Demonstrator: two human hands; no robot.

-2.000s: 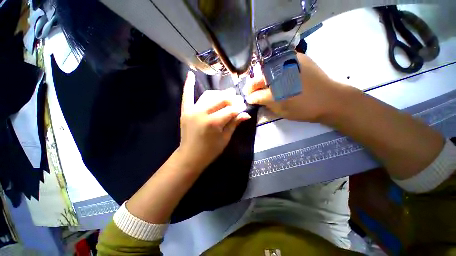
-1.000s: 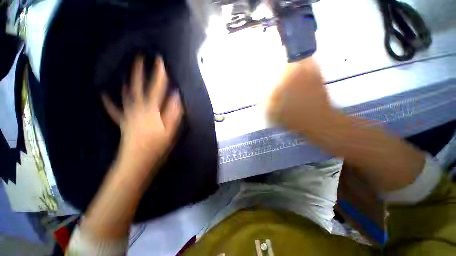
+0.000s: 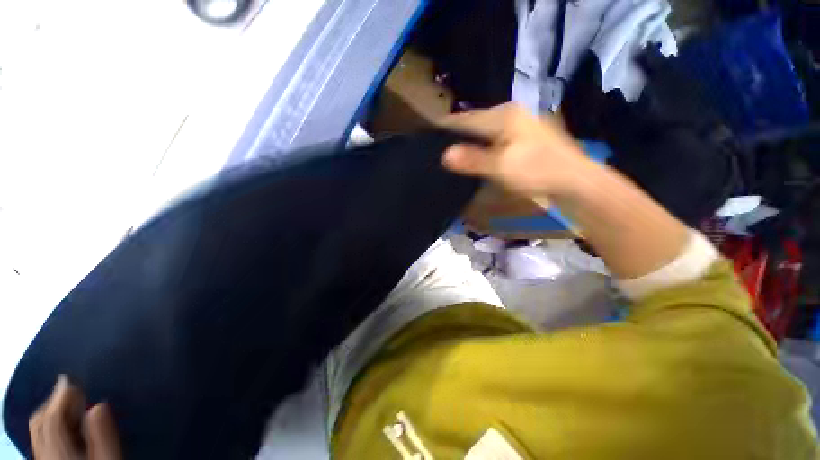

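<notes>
A large black cut panel (image 3: 207,278) stretches from the lower left across the table's front edge toward the right. My right hand (image 3: 512,148) pinches its right end between thumb and fingers, beyond the table edge. My left hand (image 3: 76,427) lies on the panel's lower left part and is cut off by the picture's bottom edge. Its fingers look slightly bent, and whether it grips the cloth does not show. The needle and machine head are out of view.
The white table (image 3: 108,108) has a grey ruler edge (image 3: 297,90). Pale and black pieces (image 3: 602,31) hang at the upper right, near a blue item (image 3: 737,76). A red basket (image 3: 769,278) stands at the right. Brown cardboard (image 3: 414,85) is below the table edge.
The view has swung to the right, away from the needle. My right hand, empty on the table before, now holds the black panel's end. The panel now reaches across the table edge.
</notes>
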